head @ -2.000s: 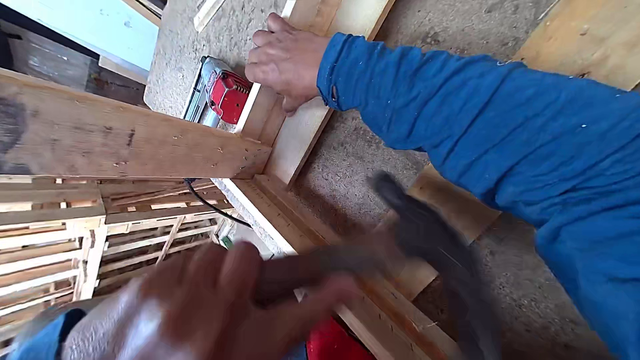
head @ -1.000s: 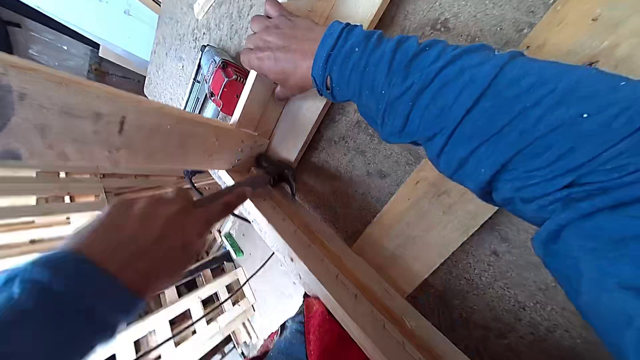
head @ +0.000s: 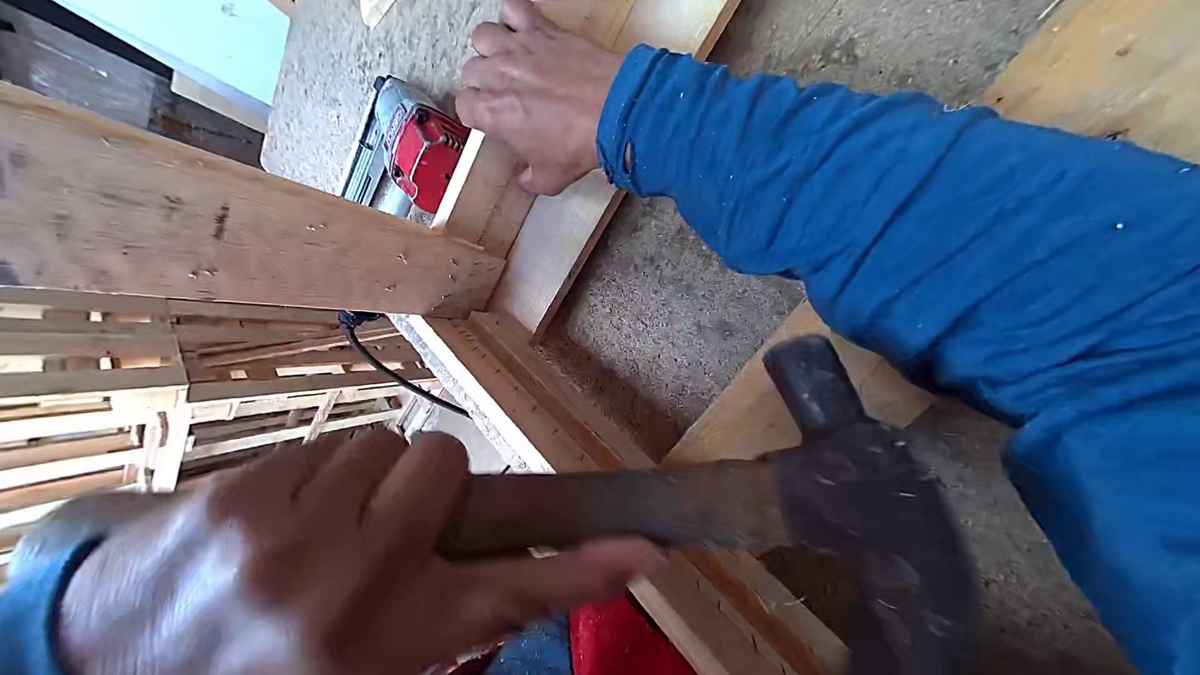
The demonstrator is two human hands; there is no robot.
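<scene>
My left hand (head: 347, 553), at the lower left, grips the wooden handle of a claw hammer (head: 862, 497), whose dark, blurred metal head is raised over the frame's long rail. At the top, my right hand (head: 548, 103) holds a pair of joined wooden boards (head: 562, 239), its fingers curled over their left edge. These boards meet a long wooden rail (head: 553, 398) at a corner. A wide plank (head: 225, 230) reaches that same corner from the left. A row of small marks or fastener heads runs along the rail.
A red and silver power nailer or stapler (head: 427, 155) lies beside the boards on a grey slab (head: 314, 94). A black cable (head: 394, 375) hangs near the corner. Slatted wooden pallets (head: 94, 422) stand at the left. Plywood pieces (head: 1116, 75) lie at the right.
One second ago the hammer head was down at the corner; now my left hand has it raised, toward the lower right of view. My right hand stays on the boards.
</scene>
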